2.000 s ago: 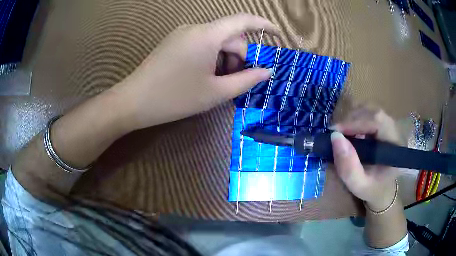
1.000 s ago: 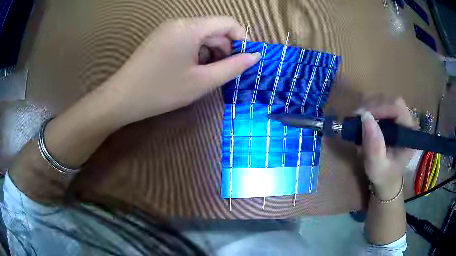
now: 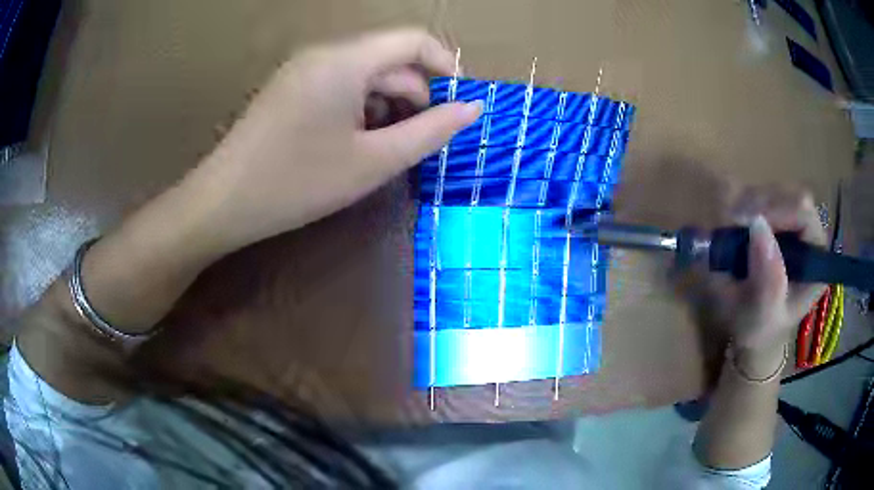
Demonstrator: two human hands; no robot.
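The blue cell string (image 3: 513, 230) lies on the brown table, with silvery ribbon tails past its top and bottom edges. Its lower part glares brightly. My left hand (image 3: 369, 120) holds its top left corner, thumb on top and the other fingers curled at the edge, partly hidden. My right hand (image 3: 771, 258) is shut on the black handle of the soldering iron (image 3: 661, 239). The iron's tip is over the right side of the string, near mid-height; it is blurred, so I cannot tell if it touches.
A tool with red and yellow handles (image 3: 820, 327) lies at the right edge beside a black cable (image 3: 829, 362). Dark cell strips (image 3: 808, 62) lie at the far right. A dark blue stack (image 3: 27, 67) stands at the far left above a pale sheet (image 3: 27, 177).
The cell string and my left hand have moved left. The soldering iron and my right hand have moved right and slightly up, the tip crossing from the string's left side to its right.
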